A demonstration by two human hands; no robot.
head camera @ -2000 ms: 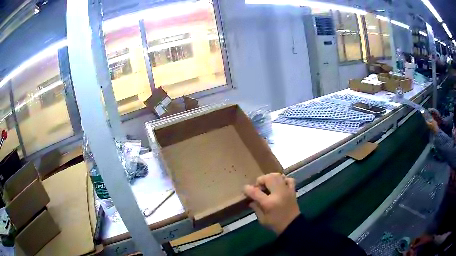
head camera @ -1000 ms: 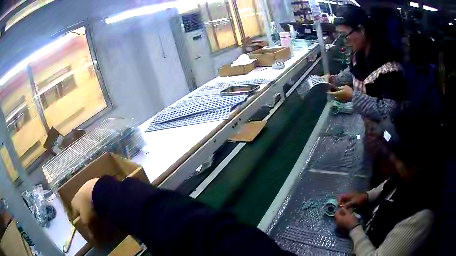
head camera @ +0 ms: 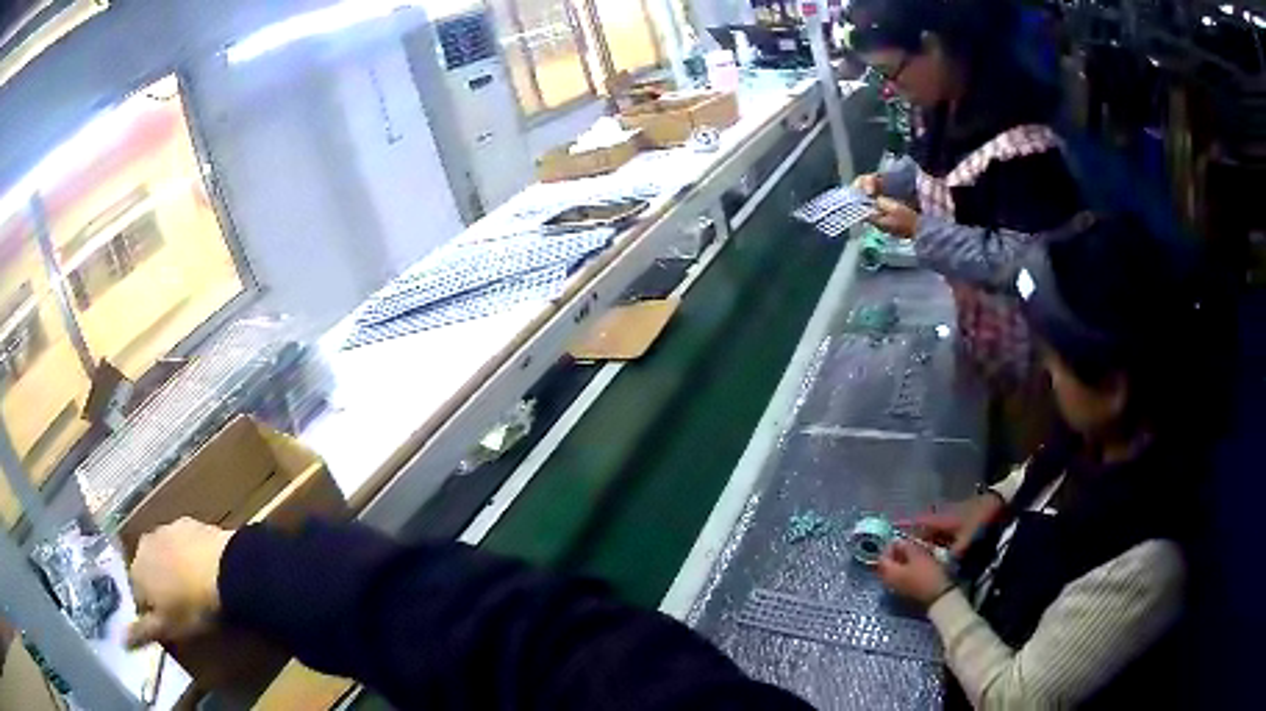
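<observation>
My right hand (head camera: 181, 581), bare with a dark sleeve, reaches across to the lower left. It closes over the near rim of an open brown cardboard box (head camera: 222, 486). The box stands tilted at the bench edge; its inside is mostly hidden from this angle. My left hand is out of the picture.
Pale perforated trays (head camera: 479, 285) and small cartons (head camera: 694, 117) lie on the white bench (head camera: 403, 396). A green conveyor (head camera: 667, 431) runs alongside, with a cardboard flap (head camera: 625, 329) over its edge. Two people work at the bubble-wrap bench (head camera: 889, 465); one holds a teal round part (head camera: 872, 539).
The view has swung right, bringing two people into sight. The box and my right hand now appear at the lower left, and the box's floor no longer shows.
</observation>
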